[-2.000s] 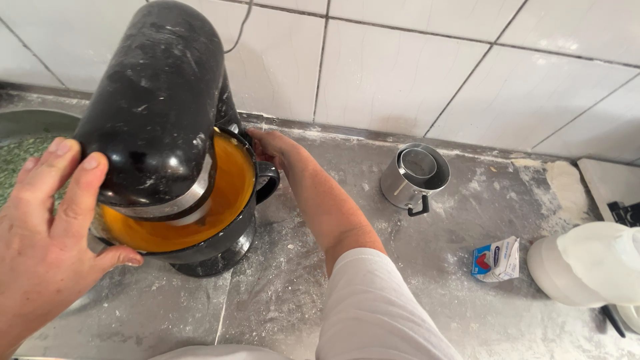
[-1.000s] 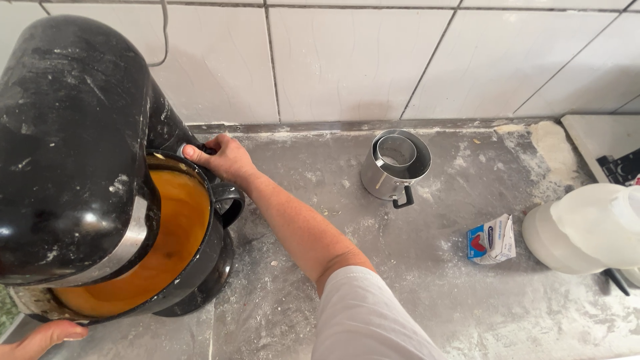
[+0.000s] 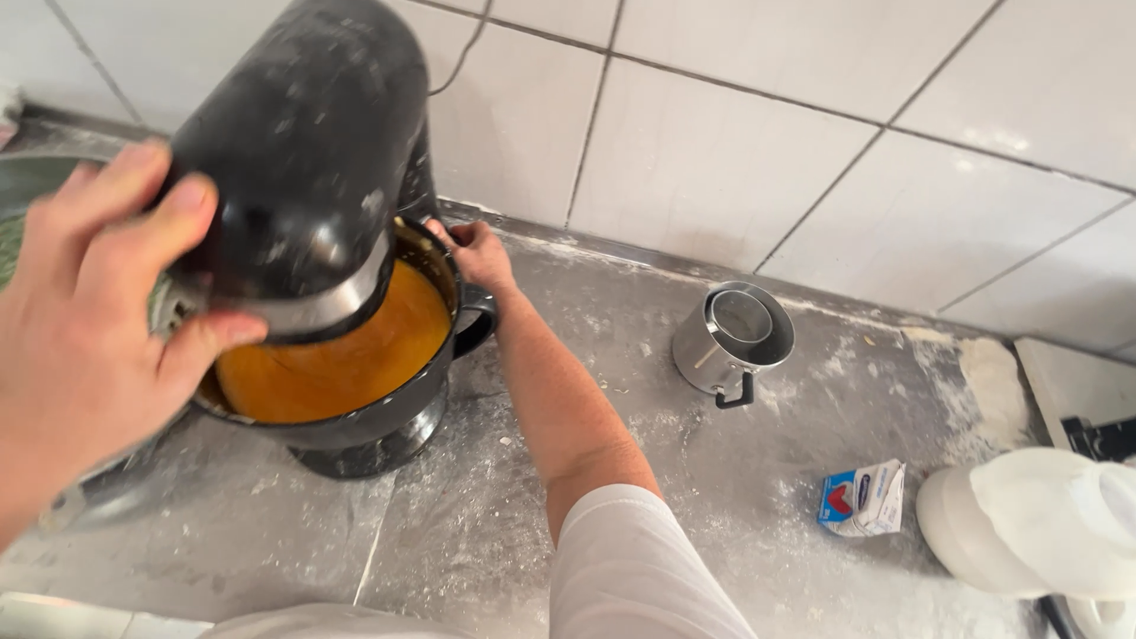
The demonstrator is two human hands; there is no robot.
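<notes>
A black stand mixer point(image 3: 302, 151) stands at the left, its head over a black bowl point(image 3: 444, 355) of orange batter point(image 3: 355, 373). My left hand point(image 3: 106, 284), fingers apart, is at the near left side of the mixer head; the fingertips and thumb overlap its edge, and whether they touch it is not plain. My right hand point(image 3: 479, 257) reaches behind the bowl's handle, at the mixer's rear column, with its fingertips partly hidden. What the right fingers press or grip cannot be made out.
A metal pot point(image 3: 697, 355) with a smaller metal cup inside stands right of my forearm. Farther right are a small opened carton point(image 3: 865, 499) and a white plastic jug point(image 3: 1003, 524). A large bowl with green contents point(image 3: 13, 231) is at the far left. The tiled wall point(image 3: 710, 151) bounds the counter.
My left hand was lower, by the bowl's near rim, one second ago and is now up beside the mixer head. My right hand stays at the mixer's rear. The view has shifted.
</notes>
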